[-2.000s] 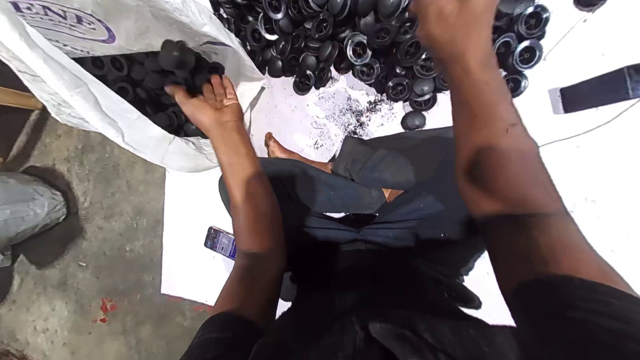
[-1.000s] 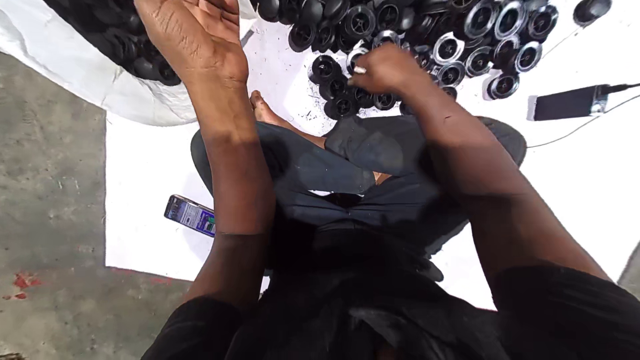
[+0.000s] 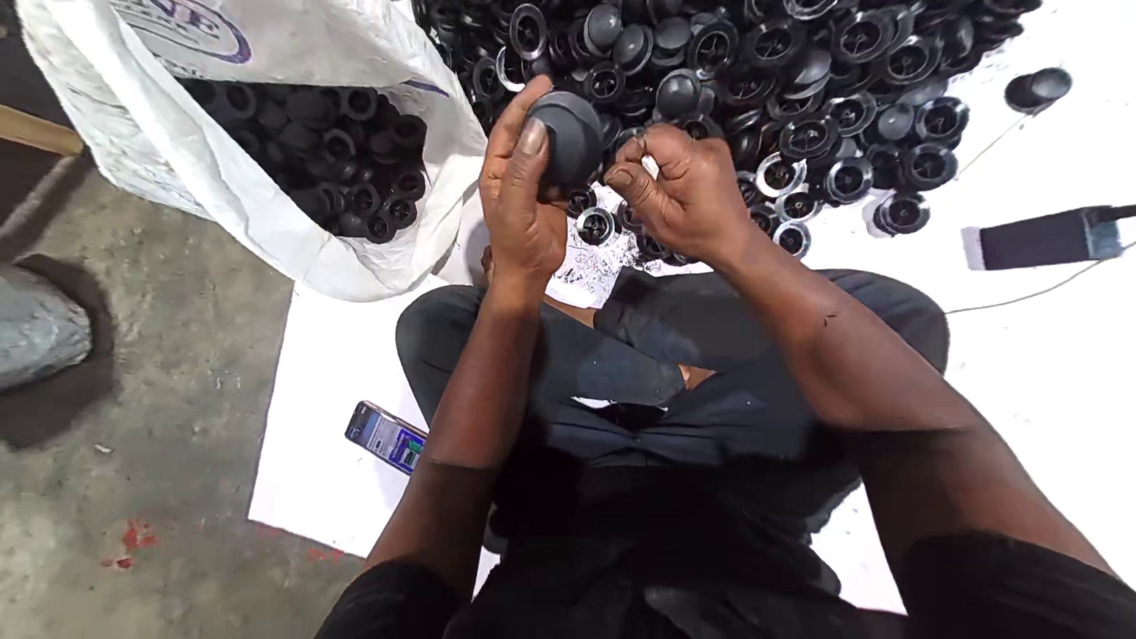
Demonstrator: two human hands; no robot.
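My left hand (image 3: 525, 191) grips a round black plastic cap (image 3: 568, 138), its smooth domed face turned up. Just right of it, my right hand (image 3: 683, 191) has its fingers curled together; whether something small is pinched between them I cannot tell. Beyond both hands spreads a heap of black plastic caps (image 3: 808, 135), some dome up, others showing spoked undersides. To the left, a white woven sack (image 3: 293, 240) lies with its mouth wide and many similar black parts (image 3: 342, 146) inside.
A white sheet (image 3: 311, 426) covers the floor under my crossed legs. On it lie a phone (image 3: 386, 437) at my left and a black device with a cable (image 3: 1034, 240) at the right. A grey wrapped object (image 3: 40, 328) stands on the concrete at the far left.
My left hand, earlier open by the sack, now holds a black cap. My right hand has moved from the heap to beside my left hand.
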